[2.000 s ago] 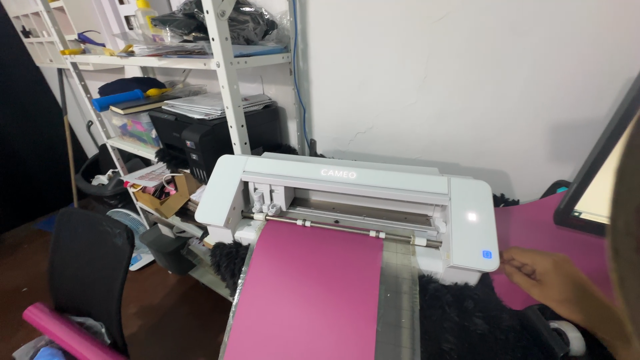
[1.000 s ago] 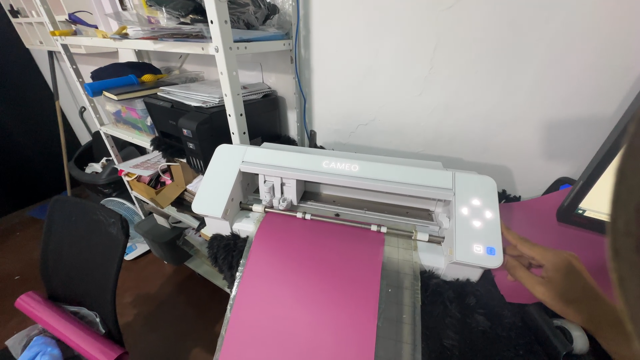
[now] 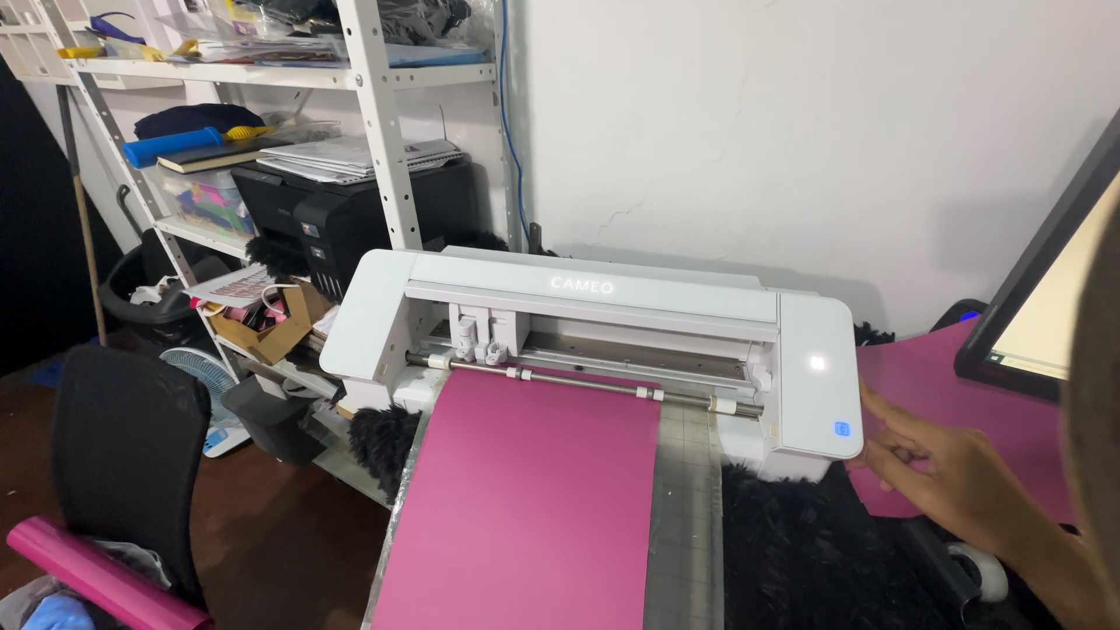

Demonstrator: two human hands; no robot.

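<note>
A white Cameo cutting machine [image 3: 586, 284] stands on black fluffy fabric [image 3: 809, 551], its touch panel lit at the right end. A magenta vinyl sheet [image 3: 525, 507] lies on a gridded cutting mat [image 3: 687, 490] and runs under the machine's roller bar [image 3: 595, 385]. The white tool carriage [image 3: 481, 337] sits near the left end of the bar. My right hand [image 3: 932, 464] is beside the machine's right end, index finger extended near its edge and the other fingers curled, with nothing seen in it. Behind this hand lies more magenta sheet [image 3: 962, 420]. My left hand is out of view.
A monitor [image 3: 1006, 350] stands at the right, above a roll of tape [image 3: 984, 573]. On the left are a metal shelf [image 3: 381, 131] with a black printer [image 3: 341, 227], a black chair [image 3: 131, 464] with a magenta roll [image 3: 105, 577], a fan [image 3: 197, 372] and a bin [image 3: 276, 420].
The panel showed several lit icons one second ago; now it shows a small white cluster and a blue icon, much as two seconds ago. My right hand stays by the machine's right end.
</note>
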